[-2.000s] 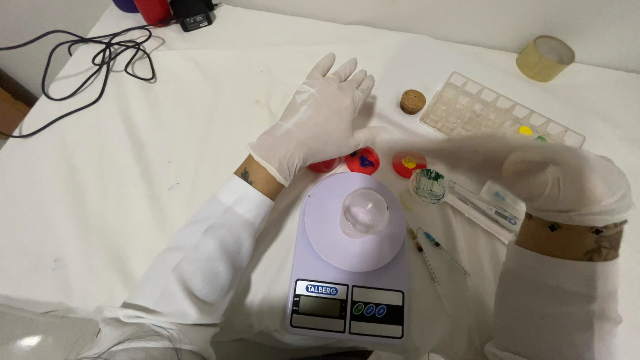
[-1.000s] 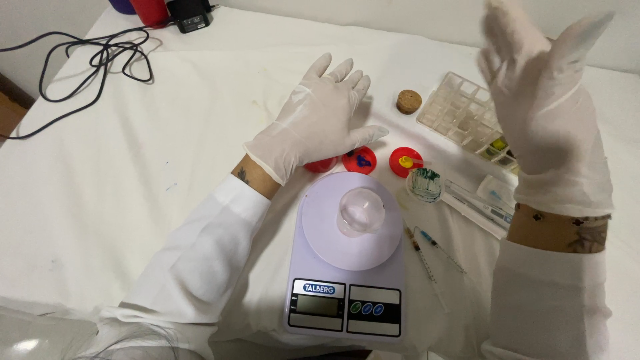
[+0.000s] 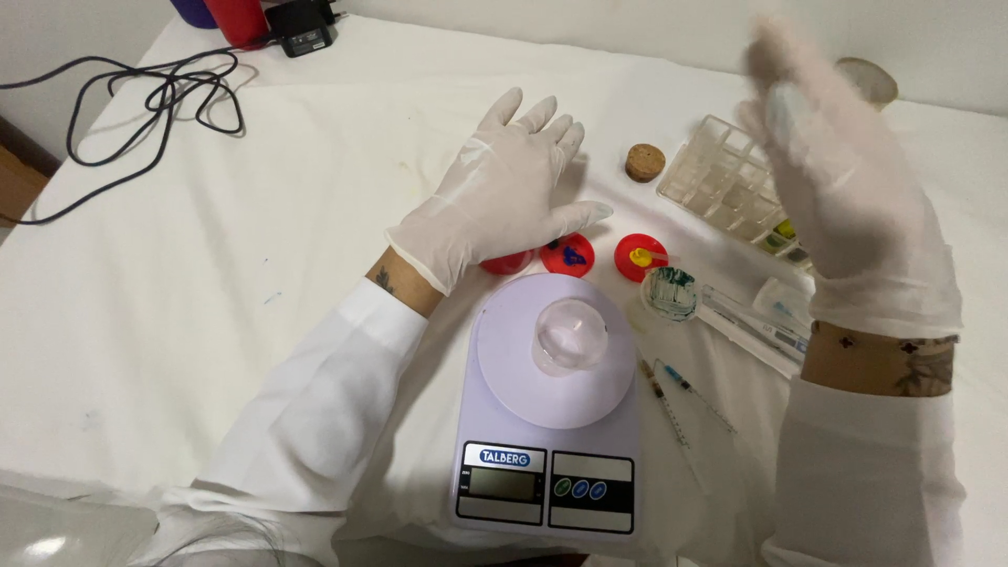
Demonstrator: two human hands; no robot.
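Note:
My left hand point(image 3: 504, 185), in a pale glove, lies palm down on the white cloth with its fingers apart, just behind red lids, one with blue paint point(image 3: 568, 255). It partly covers the leftmost lid point(image 3: 508, 261). My right hand point(image 3: 843, 173), gloved too and blurred, is raised at the right, over the clear compartment tray point(image 3: 724, 177); nothing shows in it. A lilac Talberg kitchen scale point(image 3: 512, 378) stands in front with a small clear cup point(image 3: 570, 336) on its round plate; its display looks blank. A red lid with yellow paint point(image 3: 641, 257) sits behind a clear dish with dark green smears point(image 3: 670, 294).
Right of the scale lie two thin syringes point(image 3: 665, 403) and a white tool resembling a digital caliper point(image 3: 756, 331). A cork stopper point(image 3: 645, 162) stands left of the tray, a roll of tape point(image 3: 867, 81) behind it. A black cable point(image 3: 165, 102) and power adapter point(image 3: 301, 27) lie far left.
My right hand has risen from low over the tray and white tool to an upright pose, uncovering part of the tray. My left hand has stayed in place.

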